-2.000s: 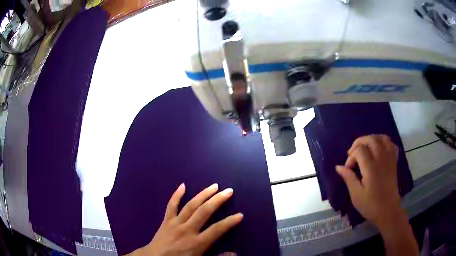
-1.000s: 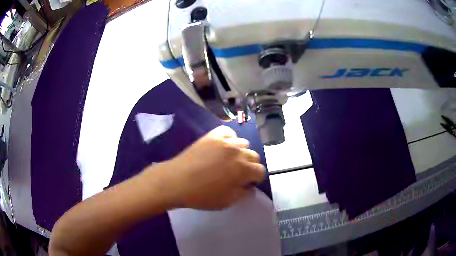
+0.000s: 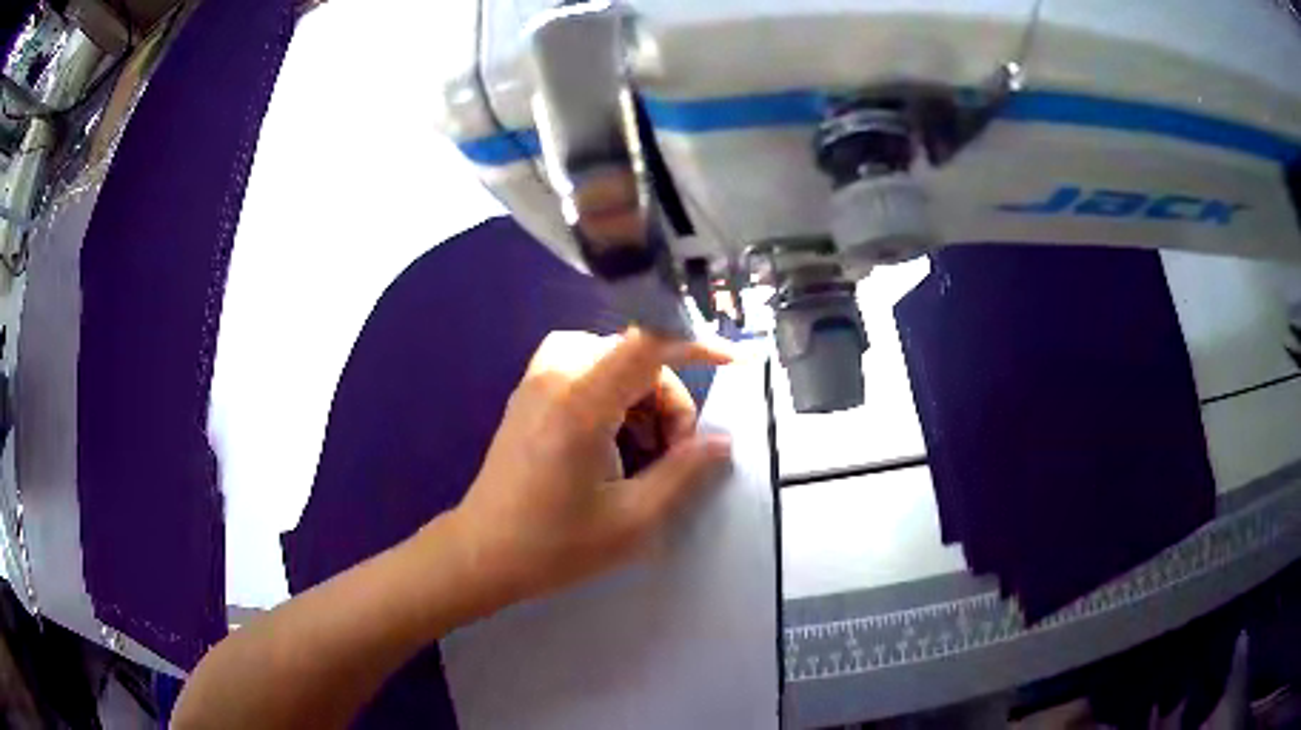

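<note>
A dark purple cut panel [image 3: 414, 371] with a curved left edge lies under the sewing machine head. A white panel [image 3: 614, 649] lies on its right part, its upper end close to the needle and presser foot [image 3: 725, 302]. My left hand [image 3: 599, 442] rests over the white panel just in front of the needle. Its index fingertip touches the panel near the foot and its thumb is apart, below. The other fingers are curled and partly hidden. My right hand is not in view.
The white machine head [image 3: 913, 171] with a blue stripe spans the top. A long purple stack [image 3: 150, 342] lies at the left, and a smaller purple pile [image 3: 1063, 414] right of the needle. A grey ruler strip [image 3: 885, 642] runs along the front edge.
Two seconds ago both hands lay on purple cloth. The white panel has come onto the purple panel and moved up to the needle with my left hand. My right hand has left the view.
</note>
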